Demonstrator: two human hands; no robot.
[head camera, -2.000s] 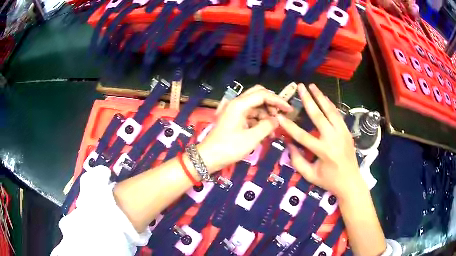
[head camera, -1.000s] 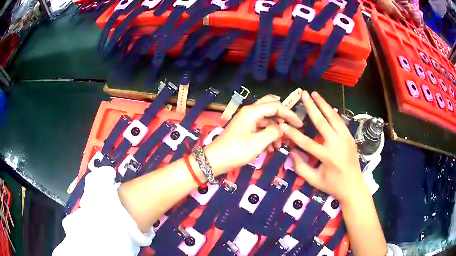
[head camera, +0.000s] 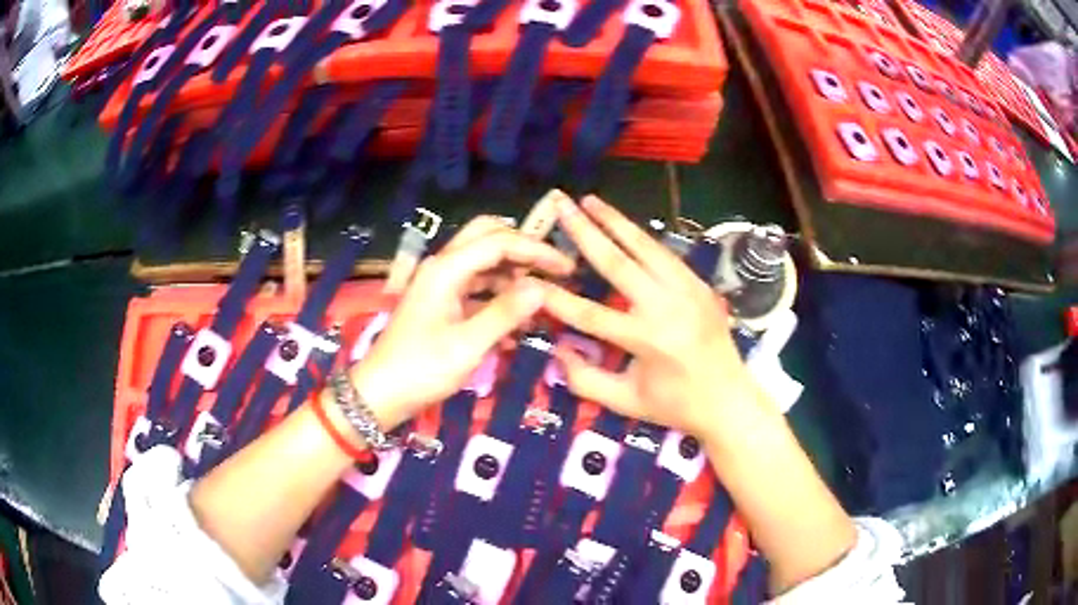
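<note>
My left hand (head camera: 443, 313) and my right hand (head camera: 656, 325) meet at the fingertips above the tray. A beige strap piece (head camera: 544, 218) sticks up between them; my left thumb and finger pinch at its lower end, and my right fingertips rest against it. Fingers hide the rest of the held piece. Under my hands, the red tray (head camera: 148, 343) bears slanting rows of pale pink watch cases (head camera: 485, 466) with navy straps (head camera: 508, 414) and silver buckles.
Stacked red trays (head camera: 674, 130) stand behind, navy straps hanging over their edge. Another red tray of cases (head camera: 875, 195) lies at upper right. A metallic-topped bottle (head camera: 760, 260) with a pale ring and white tissue (head camera: 774, 378) is right of my hands. A dark blue glossy mass (head camera: 910, 390) lies right.
The view has turned right, so trays and hands appear further left. My hands keep nearly the same pose around the beige strap piece.
</note>
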